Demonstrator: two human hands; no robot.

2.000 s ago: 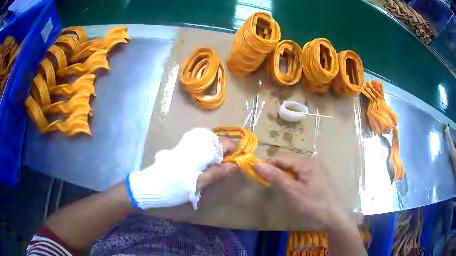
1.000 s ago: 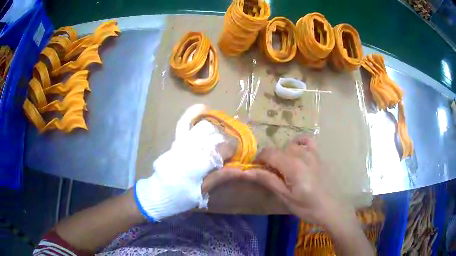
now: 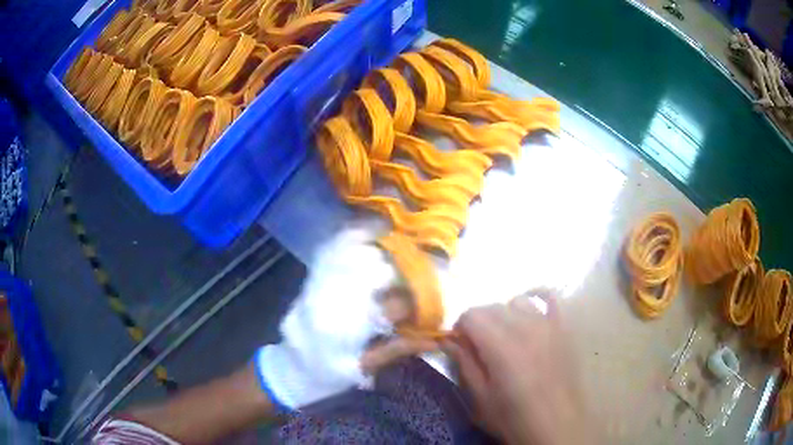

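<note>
My left hand (image 3: 343, 313), in a white knit glove with bare fingertips, holds an orange looped strap (image 3: 421, 282) upright near the table's front edge. My bare right hand (image 3: 513, 365) is slightly blurred and pinches the strap's lower end beside my left fingertips. The join between the fingers is mostly hidden. Looped straps with wavy tails (image 3: 404, 165) lie in overlapping rows just beyond my hands. The white glue dish (image 3: 722, 362) with a thin stick across it stands at the lower right.
A blue crate (image 3: 235, 187) filled with orange loops stands at the upper left. Orange oval rings (image 3: 654, 261) lie on the cardboard board (image 3: 622, 348) at right, near upright ring stacks (image 3: 726, 241). A green conveyor belt (image 3: 591, 61) runs behind. Tan parts (image 3: 763, 74) lie at the far right.
The view has swung left, bringing the blue crate into sight and shifting the dish and rings right. Both hands have moved with the strap towards the rows of looped straps.
</note>
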